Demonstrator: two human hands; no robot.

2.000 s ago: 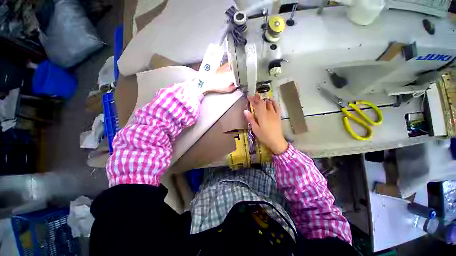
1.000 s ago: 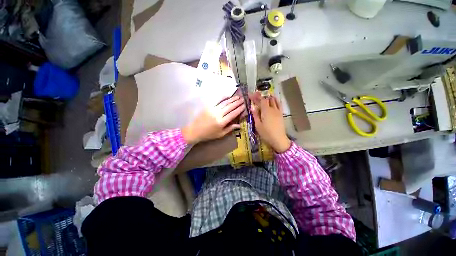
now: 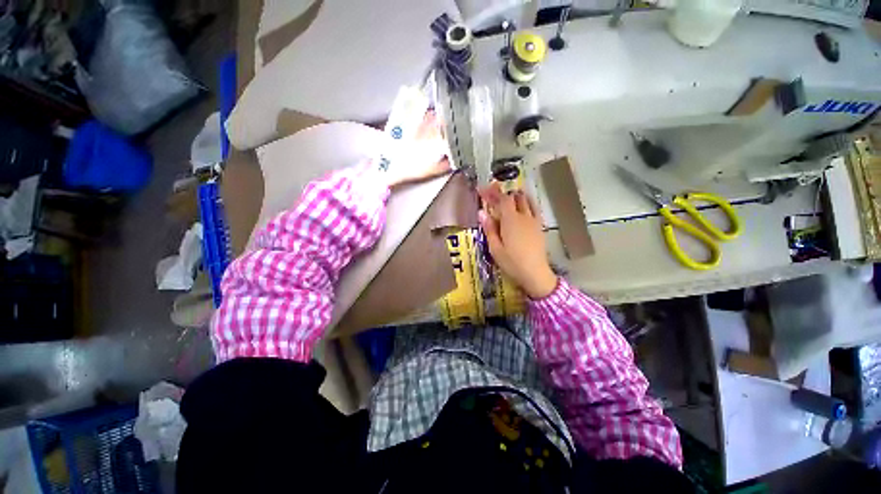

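A large panel (image 3: 401,270), brown with a pale back, lies left of the needle area, partly folded so both sides show. My left hand (image 3: 425,154) lies on the panel beyond the needle area, partly hidden by the white tag-shaped part (image 3: 398,135). My right hand (image 3: 517,232) lies with bent fingers just right of the needle, at the panel's edge. The presser foot is hidden by the fingers. I cannot tell whether either hand grips the material. Yellow marked tape (image 3: 462,275) shows near the table's front edge.
A narrow brown strip (image 3: 566,207) lies right of my right hand. Yellow-handled scissors (image 3: 697,228) and a small dark tool (image 3: 651,150) lie farther right. Thread tension knobs (image 3: 528,53) are on the machine head. A blue crate (image 3: 211,227) stands at the table's left side.
My left hand has moved forward from the near side of the needle to behind the white tag-shaped part. The near part of the panel now shows more brown. My right hand has barely moved.
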